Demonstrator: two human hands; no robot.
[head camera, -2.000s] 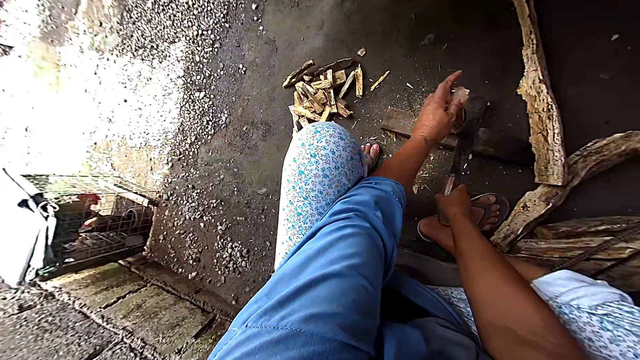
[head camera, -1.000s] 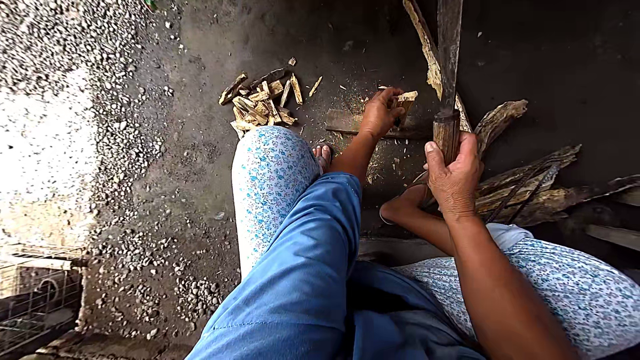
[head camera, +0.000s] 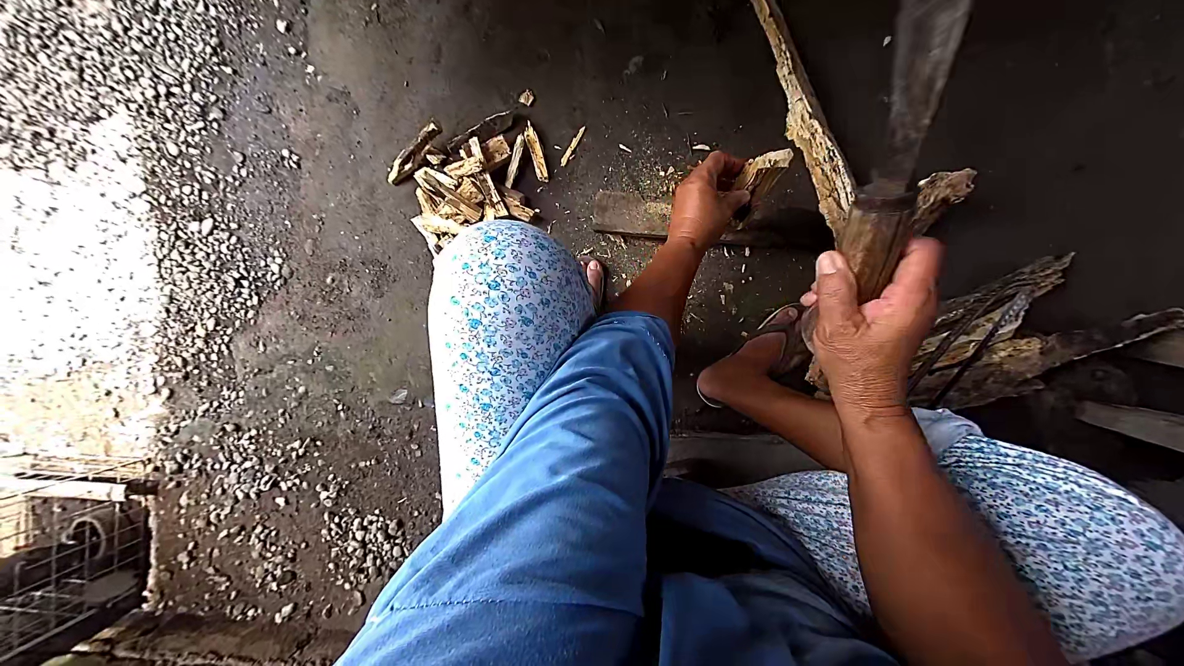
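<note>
My right hand (head camera: 874, 324) is closed around the wooden handle of a large machete-like knife (head camera: 925, 83), its blade raised toward the top of the view and cut off by the frame edge. Ahead of my knees, my left hand (head camera: 705, 202) grips a short piece of split wood (head camera: 766, 174) above a dark wooden block (head camera: 632, 215) lying on the ground. Small chips are scattered around that block. Beyond my left knee lies a pile of split wood sticks (head camera: 476, 185).
A long rough strip of wood (head camera: 809, 120) lies ahead on the right, with more rough slabs (head camera: 1017, 356) beside my right knee. Gravel (head camera: 222, 231) covers the ground at left. A wire cage (head camera: 69, 555) stands at the lower left. My sandalled feet flank the block.
Two seconds ago the knife was down near the block; since then my right hand has raised it. My left hand still holds wood by the block. The view has shifted.
</note>
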